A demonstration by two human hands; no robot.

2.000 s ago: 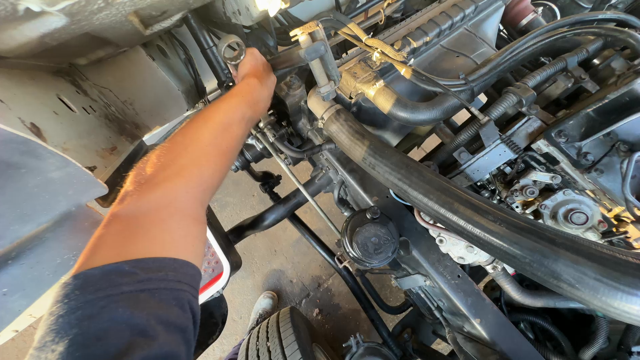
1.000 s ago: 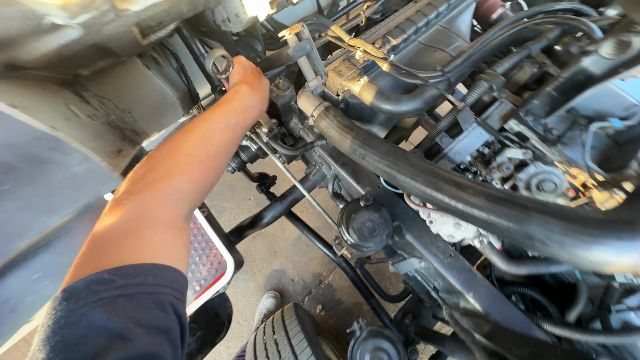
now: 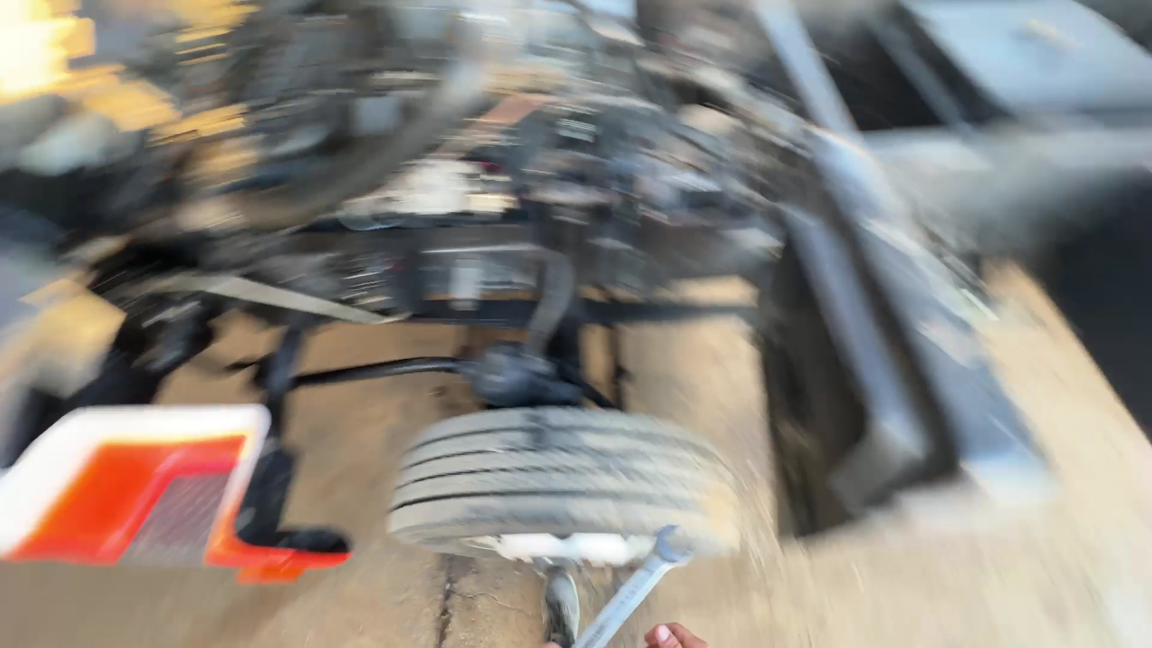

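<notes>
Blurred by motion, a steel combination wrench slants up from the bottom edge, its open jaw in front of the lower side of the tire. A sliver of skin, apparently my left hand, shows just left of the wrench shaft; the grip itself lies below the frame. To the right of the shaft, fingertips rise into view, apart from the visible metal. They seem to be of my right hand, but which hand cannot be told for sure. A shoe is seen between the tire and the bottom edge.
Blurred engine parts and hoses of a vehicle fill the top. A red and white framed panel juts in at lower left. Dark metal beams slope down on the right. Concrete ground lies below.
The view has swung strongly, and the tire is now nearer the middle. The outstretched left arm, its hand at the wrench's ring end deep beside the engine, is no longer seen there; the wrench's open end shows low.
</notes>
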